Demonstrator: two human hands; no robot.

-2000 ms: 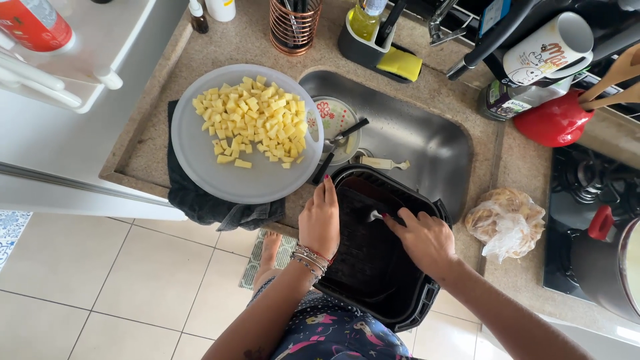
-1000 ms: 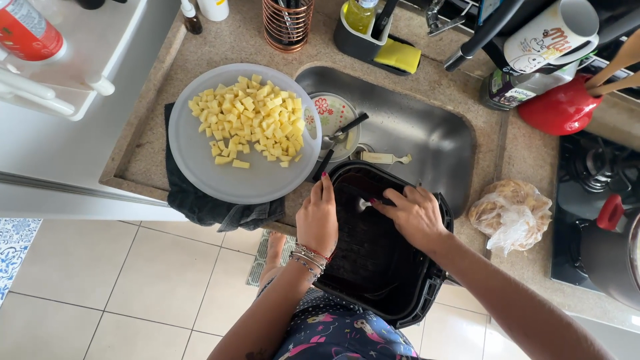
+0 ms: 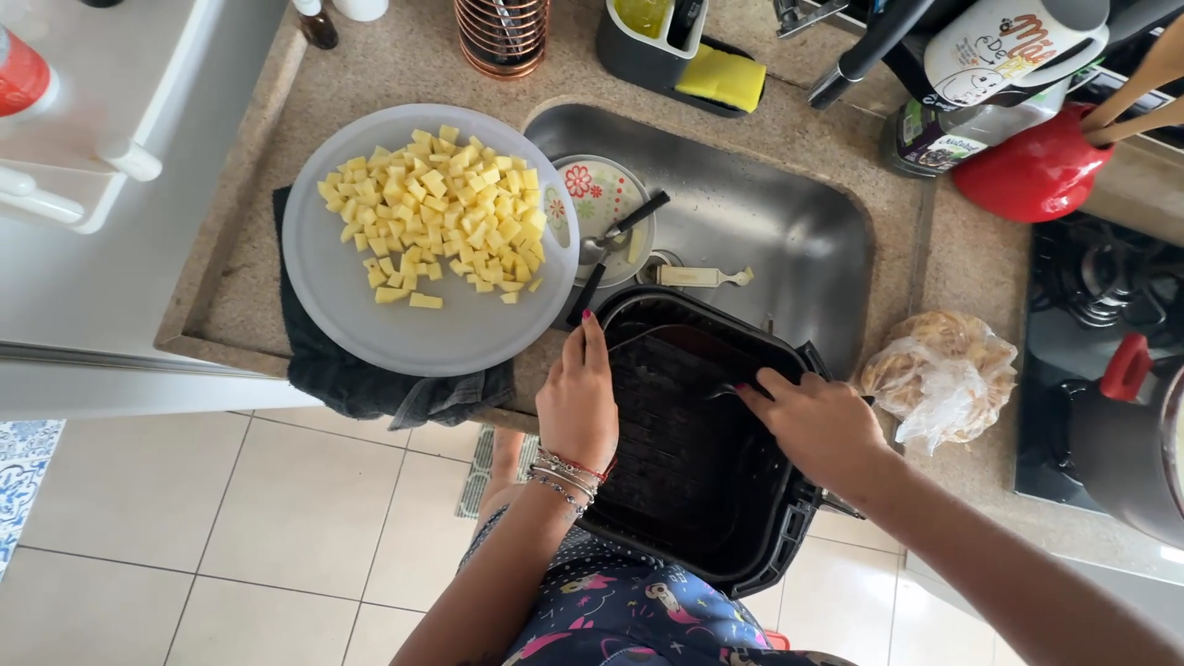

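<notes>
A black air fryer basket leans over the sink's front edge, against the person's clothing. My left hand grips its left rim, wearing several bracelets at the wrist. My right hand is closed around a metal utensil, apparently a fork, whose end reaches inside the basket. A thin curved edge shows in the basket beside my left fingers; I cannot tell what it is. Left of the basket, a round translucent board bears many pale yellow cubes, perhaps potato. It rests on a dark cloth.
The steel sink holds a floral plate, black-handled cutlery and a peeler-like tool. A sponge stands behind. To the right are a tied plastic bag, a red utensil holder and a pot on the stove.
My right hand has moved a little to the right with the utensil since a second ago. My left hand stays at the basket's left rim.
</notes>
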